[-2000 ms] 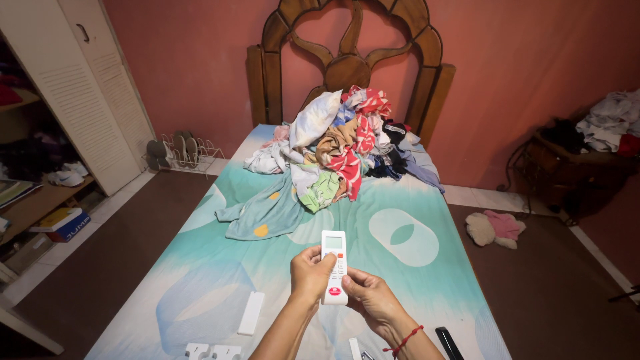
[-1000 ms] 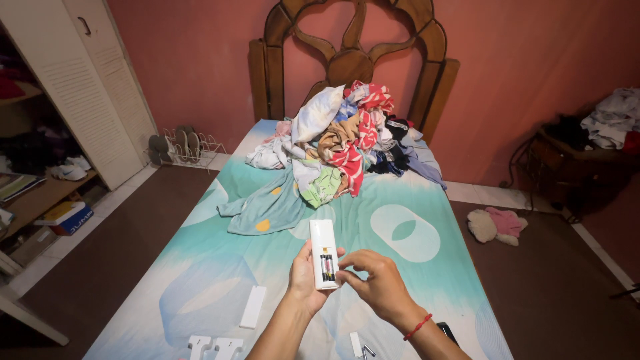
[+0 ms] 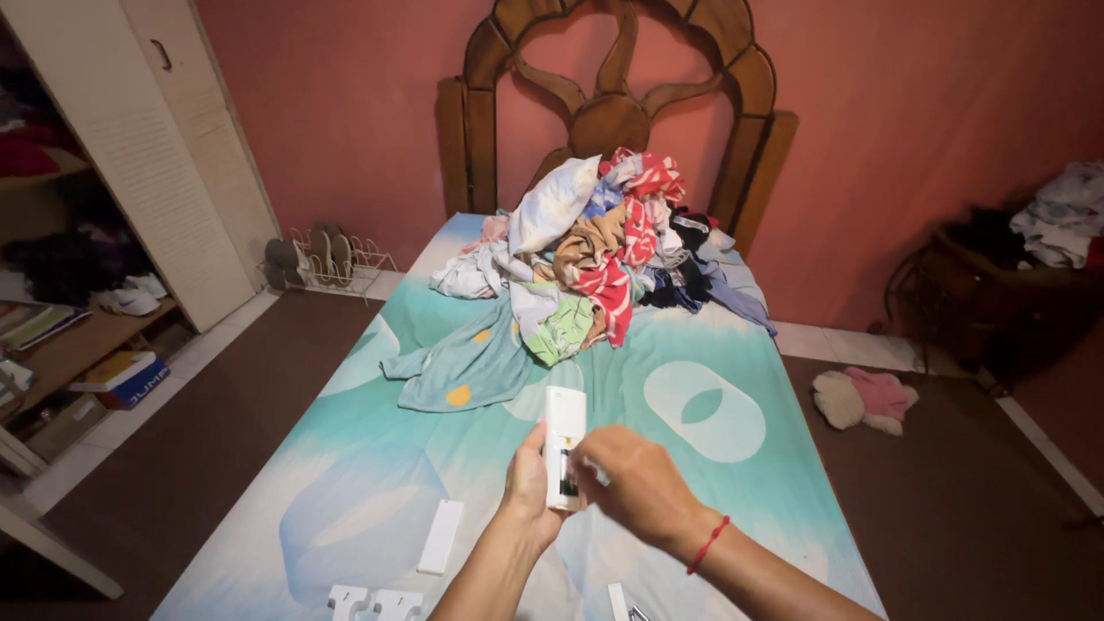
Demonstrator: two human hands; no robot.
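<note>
My left hand (image 3: 528, 483) holds a white remote control (image 3: 566, 418) upright, its back towards me and its battery compartment uncovered. A dark battery (image 3: 568, 474) shows in the compartment. My right hand (image 3: 634, 483), with a red cord bracelet at the wrist, is at the compartment's right side; its fingertips are blurred, and whether they hold anything is unclear. A flat white cover-like piece (image 3: 440, 536) lies on the bed to the left. Two white plastic pieces (image 3: 349, 599) lie at the lower edge, and a narrow white piece (image 3: 617, 601) lies beside small metallic items (image 3: 638, 613).
A heap of clothes (image 3: 595, 250) lies on the patterned bed sheet (image 3: 776, 526) before the wooden headboard (image 3: 608, 125). A wire shoe rack (image 3: 332, 259) and open shelves (image 3: 95, 345) stand left. A plush toy (image 3: 865, 399) lies on the floor at right.
The remote has been turned from its button side to its back. Two batteries showed in the compartment a second ago; now one is visible, with my right hand closer over the compartment.
</note>
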